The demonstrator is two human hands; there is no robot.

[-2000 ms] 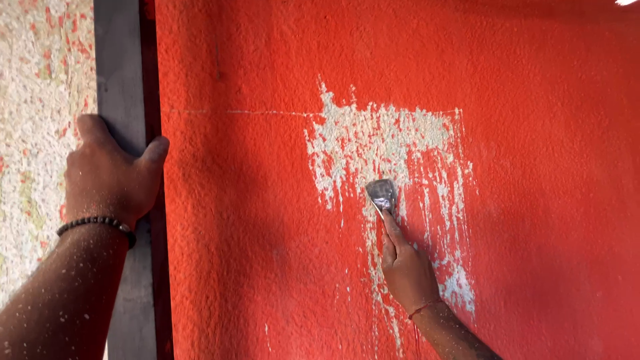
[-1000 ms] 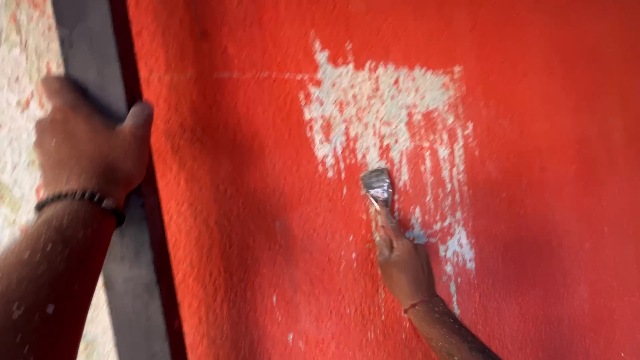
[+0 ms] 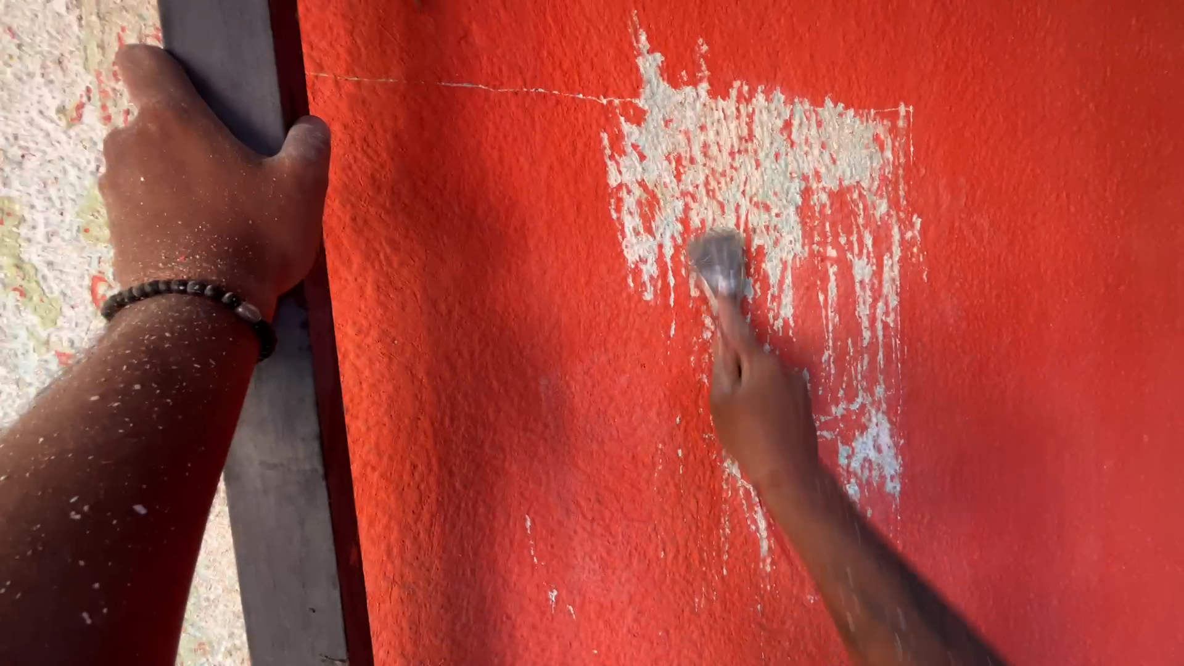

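My right hand point(image 3: 763, 407) grips a metal scraper point(image 3: 720, 262), its blade blurred and against the red textured wall point(image 3: 481, 370). The blade lies at the lower edge of a pale patch point(image 3: 740, 148) where the red paint is off, with ragged vertical streaks running down at its right. My left hand point(image 3: 208, 176) is wrapped over a grey metal post point(image 3: 282, 462), fingers on its far left side and thumb on its right edge. A dark beaded bracelet point(image 3: 190, 289) is on the left wrist. Pale flecks dot the left forearm.
Left of the post is a rough whitish wall surface point(image 3: 42, 213) with red and greenish spots. A thin crack point(image 3: 499, 89) runs across the red wall from the post to the pale patch. Small pale chips point(image 3: 552, 597) mark the wall lower down.
The scraper and my right hand have shifted along the lower part of the pale patch. My left hand stays on the post.
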